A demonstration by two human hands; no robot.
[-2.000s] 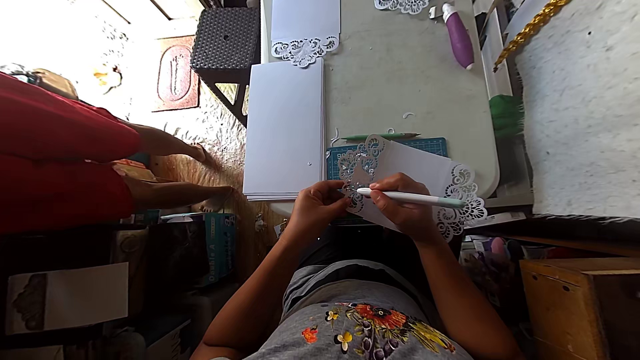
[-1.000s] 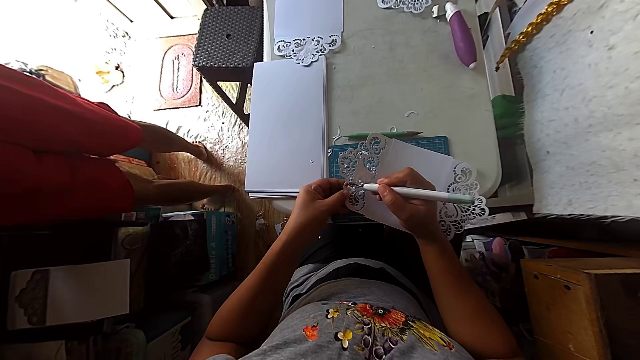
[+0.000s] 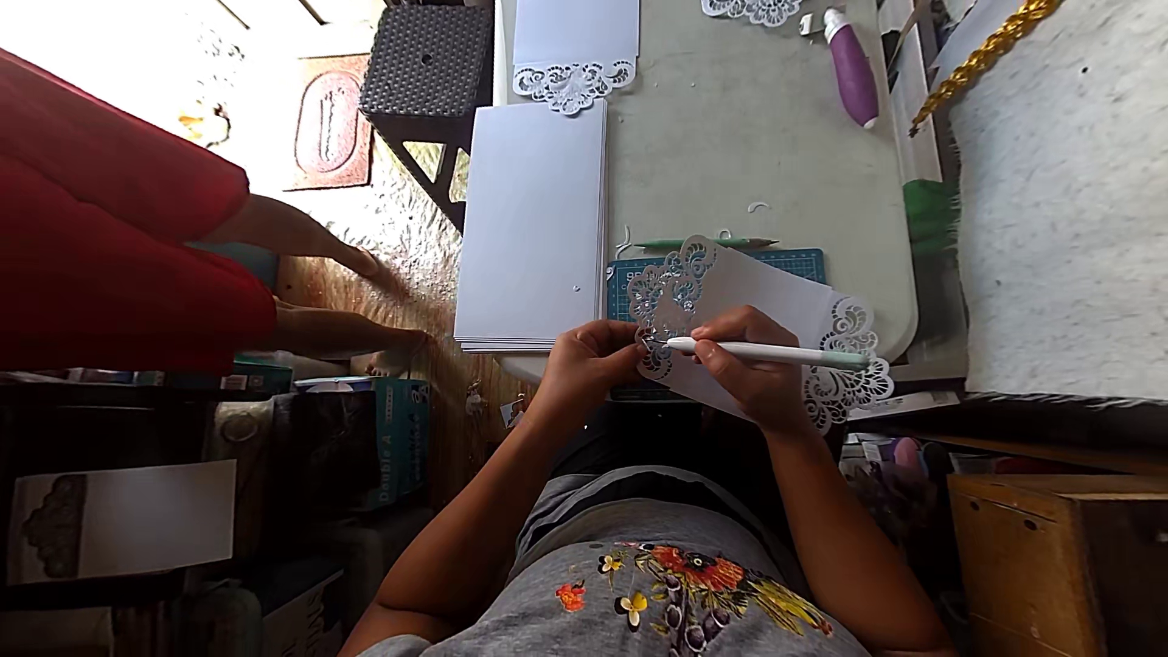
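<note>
My left hand (image 3: 593, 358) pinches the lacy left edge of a white paper card (image 3: 776, 290), whose two ends are cut in scrollwork. My right hand (image 3: 748, 365) holds a white craft-knife-like pen tool (image 3: 776, 353) with a pale green end, its tip at the lacy edge near my left fingertips. Under the card lies a blue-green cutting mat (image 3: 803, 265). A green pencil (image 3: 757, 244) rests across the mat's far edge. A stack of white paper (image 3: 534, 228) stands left of the mat.
A lace-edged sheet (image 3: 575, 55) lies beyond the stack. A purple glue bottle (image 3: 853, 73) is at the table's (image 3: 730, 155) far right. Paper scraps lie about. A person in red (image 3: 119, 228) stands left, near a dark woven stool (image 3: 424, 59). A wooden box (image 3: 1022, 547) is at lower right.
The pen tool has tilted slightly in my right hand. My left hand keeps its place at the card's lacy edge.
</note>
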